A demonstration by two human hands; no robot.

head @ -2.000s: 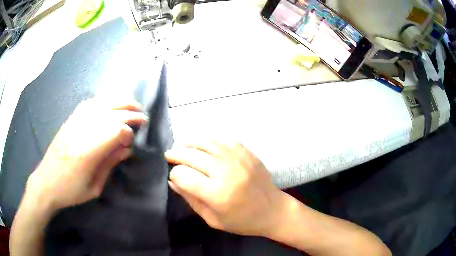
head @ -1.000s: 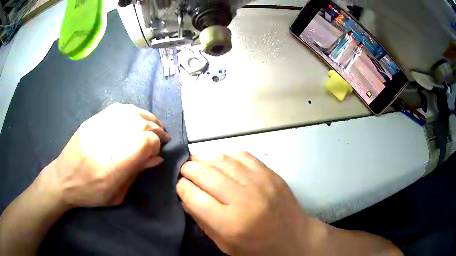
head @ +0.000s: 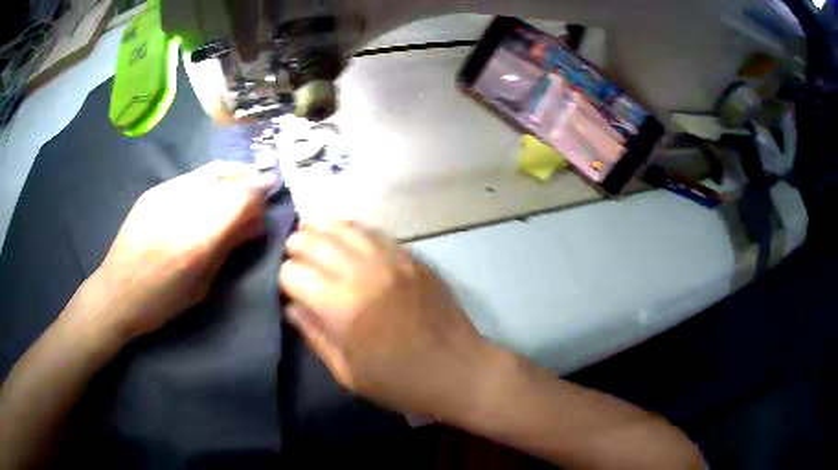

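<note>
A dark grey garment piece (head: pixel 198 376) lies on the white machine table and hangs over its front edge. Its right edge runs up to the presser foot area (head: pixel 266 138) of the sewing machine, which is blurred by glare. My left hand (head: pixel 188 243) lies on the cloth just below the needle area, fingers bent, fingertips near the edge. My right hand (head: pixel 368 312) holds the cloth's right edge between its fingers, a little lower. The fingertips of both hands are partly hidden.
A bright green strip (head: pixel 145 69) hangs left of the needle. A smartphone (head: pixel 565 101) leans at the machine's right, with a yellow lump (head: pixel 540 158) beside it and thin pens (head: pixel 685 186) to its right. A dark fabric strip (head: pixel 761 216) wraps the table's right end.
The cloth, raised and folded at first, now lies flatter with its edge at the needle area. Both hands have moved up toward the presser foot. The camera view has shifted.
</note>
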